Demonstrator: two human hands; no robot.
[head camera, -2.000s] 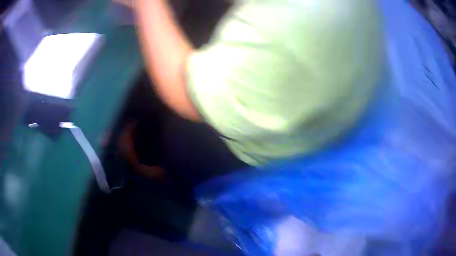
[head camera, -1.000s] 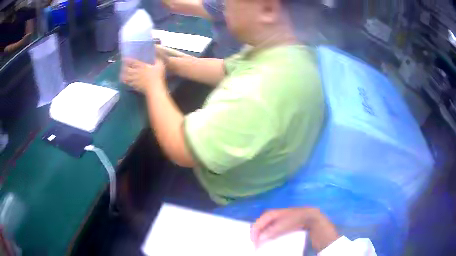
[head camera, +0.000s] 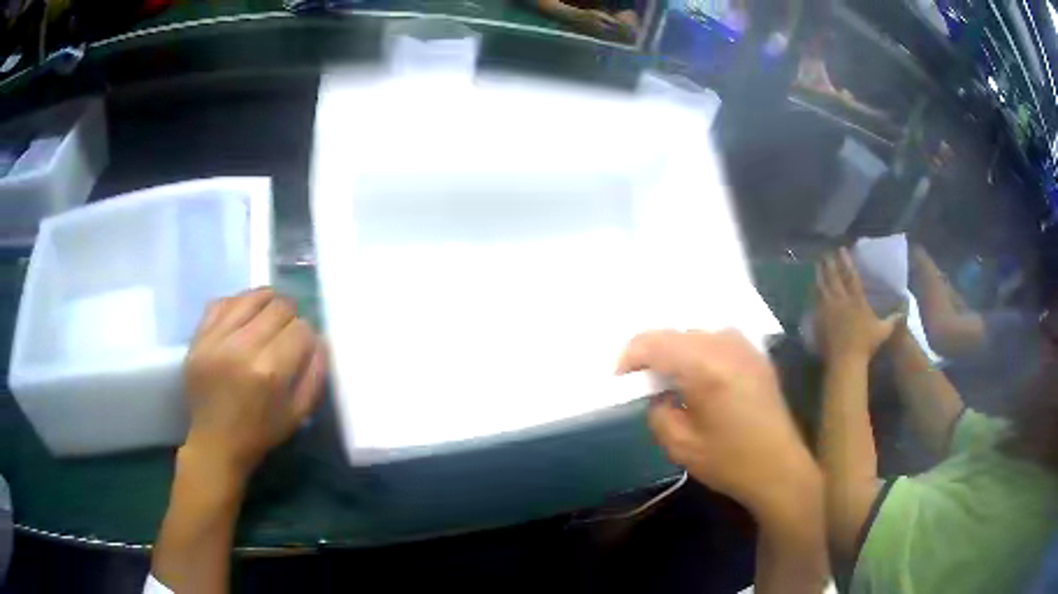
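Observation:
A large white foam piece (head camera: 487, 290), blurred, with a broad recess, is tilted above the green bench in front of me. My right hand (head camera: 714, 400) pinches its near edge towards the right corner, thumb below and fingers on top. My left hand (head camera: 253, 366) has curled fingers at the near right corner of a deep white foam tray (head camera: 110, 406) on the bench. Whether it grips the tray wall is hidden. Inside the tray, a greyish translucent bagged piece (head camera: 212, 250) lies along the right side and a white block shape shows at the left.
Another foam tray (head camera: 52, 186) stands at the far left on the dark conveyor. White bags (head camera: 435, 52) stand beyond the large foam piece. At the right, a neighbouring worker in a green shirt (head camera: 951, 516) has hands on a white bag (head camera: 884, 265). The bench (head camera: 464, 499) has a curved near edge.
The view has swung left from the neighbouring worker and blue bag to the bench. My right hand has brought the white foam piece up over the bench. My left hand has come into view.

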